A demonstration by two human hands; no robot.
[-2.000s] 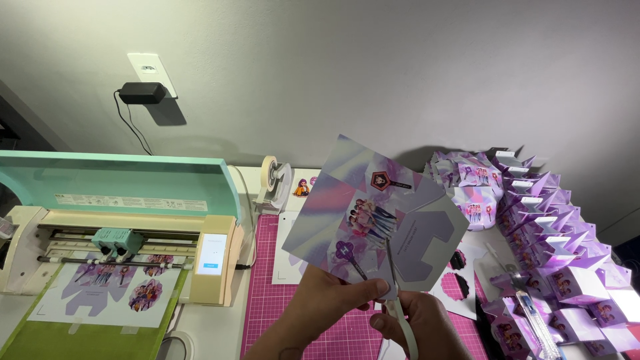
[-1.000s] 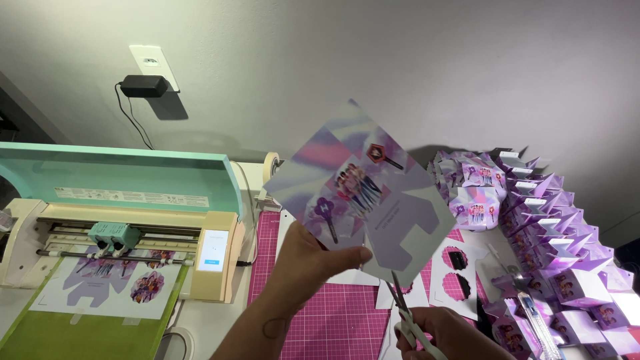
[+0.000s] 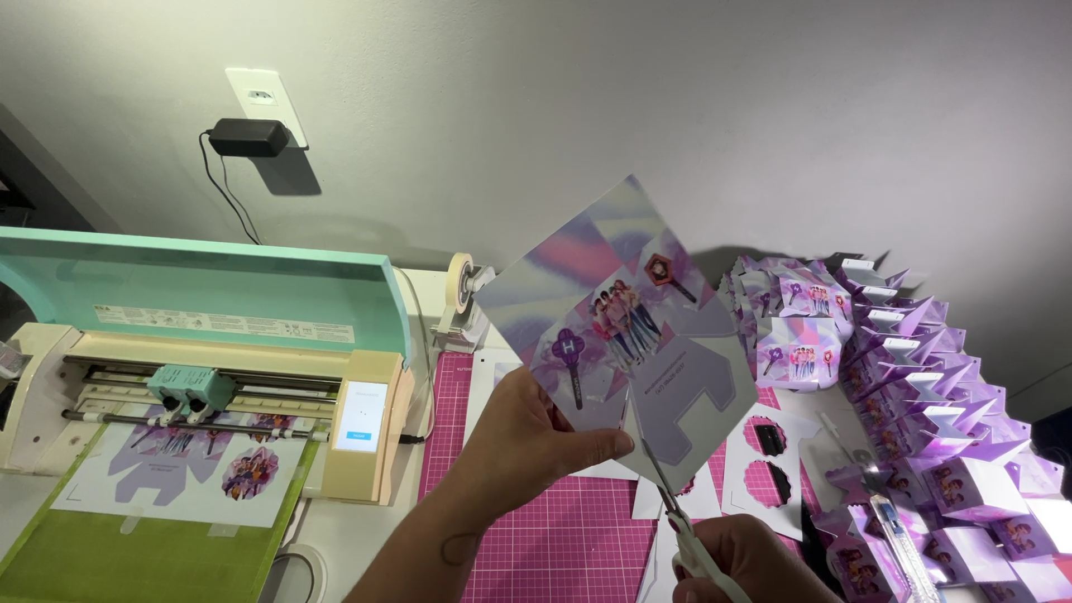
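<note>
My left hand [image 3: 536,435] grips a printed cardstock sheet [image 3: 578,276] by its lower left edge, thumb in front, above a pink cutting mat [image 3: 553,544]. The sheet is tilted, with purple shapes and a group of figures on it. My right hand [image 3: 737,557] holds white-handled scissors [image 3: 691,544] below the sheet. Their blades reach up over the sheet's lower part, where a slit shows beside the lavender box shape. How far the blades are parted is hard to tell.
At left a cutting machine [image 3: 368,486] with a raised teal lid holds a printed sheet on a green mat [image 3: 167,561]. A tape dispenser [image 3: 461,310] stands behind. Folded purple boxes [image 3: 963,486] crowd the right, with a utility knife [image 3: 896,536] among them. Cut paper [image 3: 796,427] lies on the mat.
The scissors and my right hand have moved lower on the sheet than two seconds ago. My left hand has shifted its hold to the sheet's left edge, and the sheet is turned differently.
</note>
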